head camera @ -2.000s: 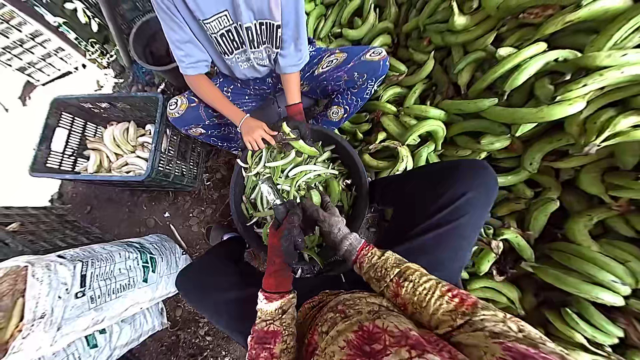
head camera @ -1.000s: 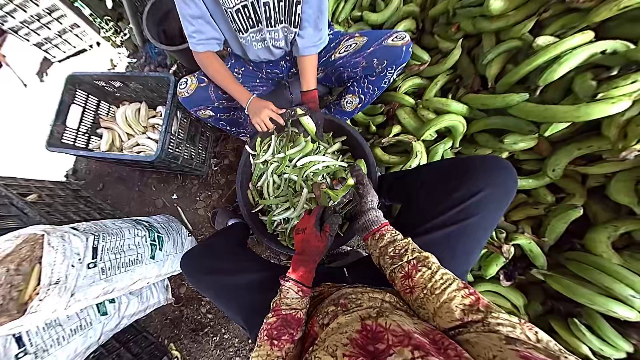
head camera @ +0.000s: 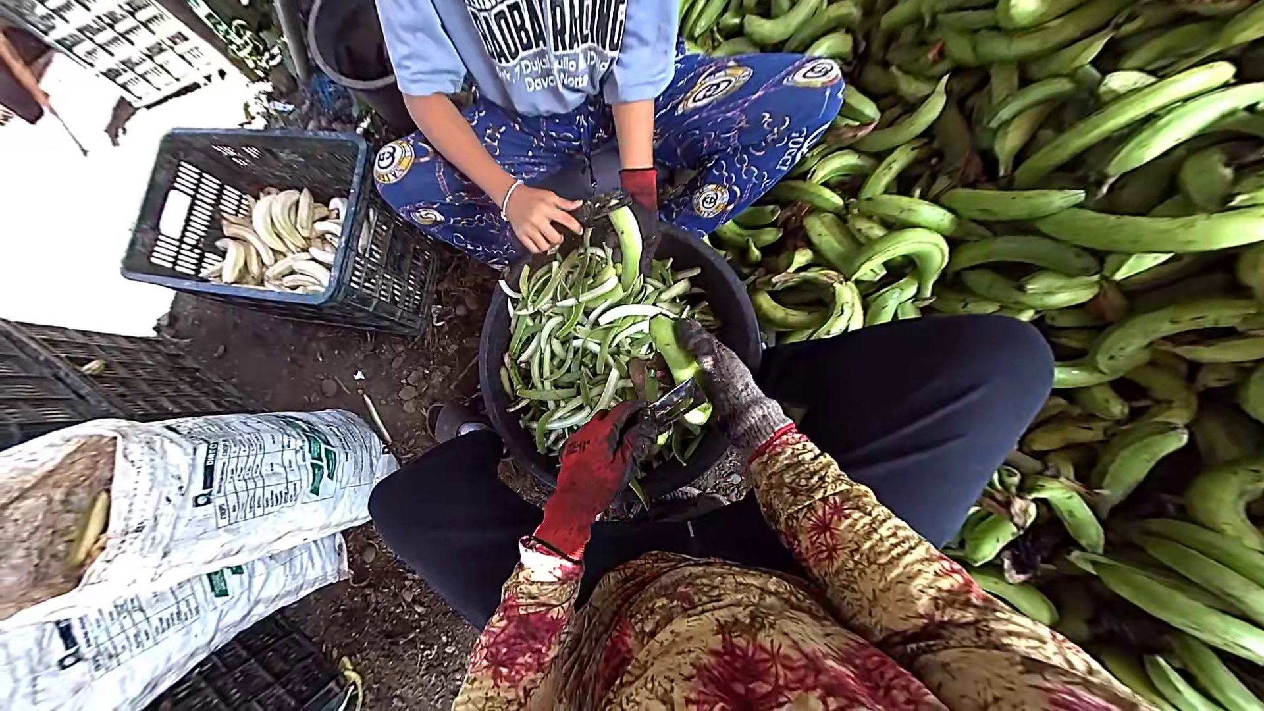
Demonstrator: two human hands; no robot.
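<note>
My left hand [head camera: 597,454], in a red glove with dark fingers, grips a knife or peeler with a dark metallic blade [head camera: 673,403] over the near rim of a round black tub [head camera: 741,301]. In my right hand [head camera: 726,380], gloved in dark grey, is a green banana [head camera: 673,348], upper end pointing away from me; the blade lies against its lower end. Long green and white peel strips [head camera: 568,341] fill the tub below both hands. Across the tub, another person's hands [head camera: 541,219] hold a second green banana [head camera: 627,242] and a dark tool.
Green bananas [head camera: 1136,227] are heaped along the right side. At the left stands a plastic crate [head camera: 341,252] with peeled bananas [head camera: 281,232]. White woven sacks [head camera: 267,474] lie lower left near dark crates [head camera: 118,370]. A black bucket [head camera: 346,49] is behind the first crate.
A green banana is now plain in my right hand; two seconds ago both my hands were close together at the tub's near side. The other person's banana now points down into the tub.
</note>
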